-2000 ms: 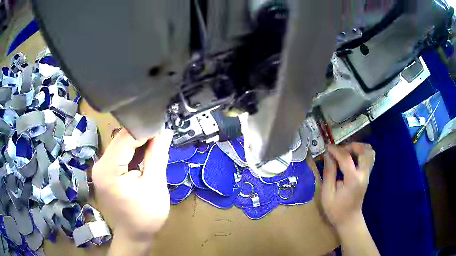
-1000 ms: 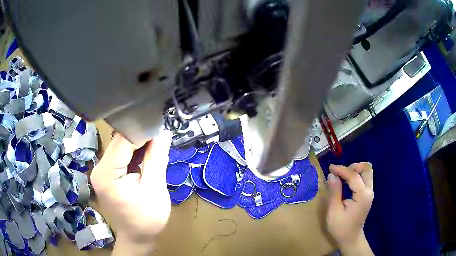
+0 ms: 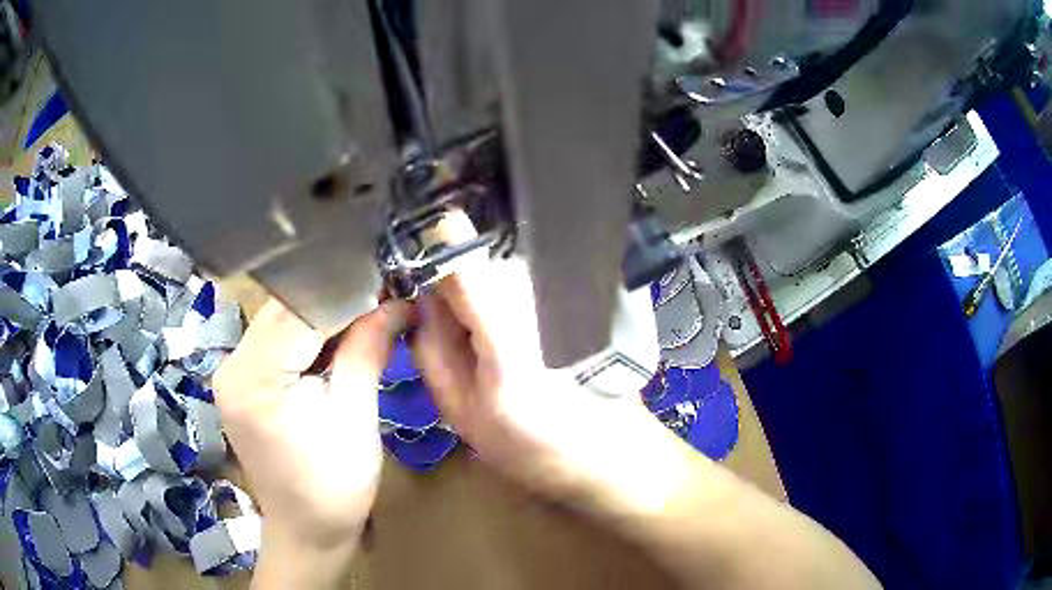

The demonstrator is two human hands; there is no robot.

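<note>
My left hand (image 3: 302,432) is at the left of the needle area, thumb and fingertips pinched close under the machine head (image 3: 231,127). What it holds is too small to tell. My right hand (image 3: 473,357) is beside it, fingers reaching up among the metal parts at the needle (image 3: 444,248); its fingertips are partly hidden and I cannot tell if they hold anything. Blue flat fabric pieces (image 3: 410,406) lie in an overlapping pile below, largely covered by my right hand and forearm. More flat pieces (image 3: 706,409) show to the right, one with a metal ring.
A big heap of grey-white looped fabric pieces (image 3: 87,305) lies at the left on the tan tabletop (image 3: 427,530). A red-handled tool (image 3: 764,309) lies by the machine base (image 3: 877,248). Blue cloth (image 3: 888,449) and a light-blue packet (image 3: 983,271) are at the right.
My right hand has moved from the right side, past the flat pieces, to the needle beside my left hand. My left hand has stayed nearly in place. The machine head appears shifted in view.
</note>
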